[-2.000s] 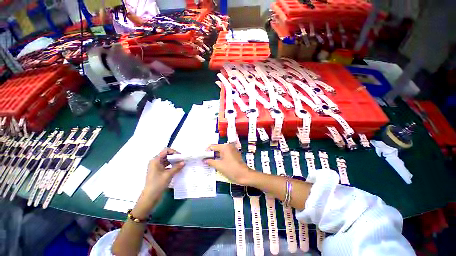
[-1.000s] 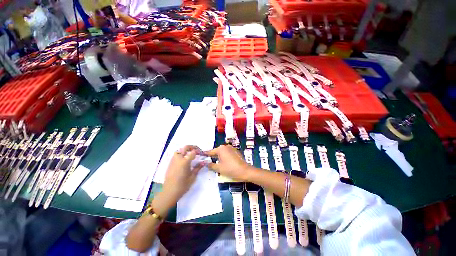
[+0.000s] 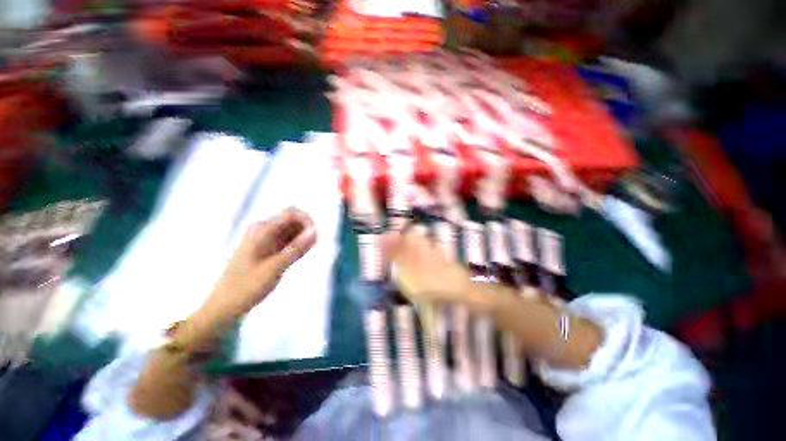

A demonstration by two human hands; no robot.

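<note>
The view is blurred. A row of smartwatches with pale pink straps (image 3: 405, 353) lies upright on the green bench at the near centre. My right hand (image 3: 427, 267) is over the upper left part of this row, fingers pointing left; whether it holds anything is hidden by blur. My left hand (image 3: 276, 245) is above the white paper sheets (image 3: 297, 293), left of the watches, with fingers curled and thumb near the fingertips. Nothing can be made out in it.
Pink watches are heaped on a red tray (image 3: 595, 142) behind the row. More watches (image 3: 43, 258) lie at the left edge. A white scrap (image 3: 636, 228) lies to the right. Another red tray (image 3: 383, 36) stands at the back.
My hands have moved apart: the left is over the paper, the right over the watch row. The crumpled white piece between them no longer shows. The camera view has shifted and blurred.
</note>
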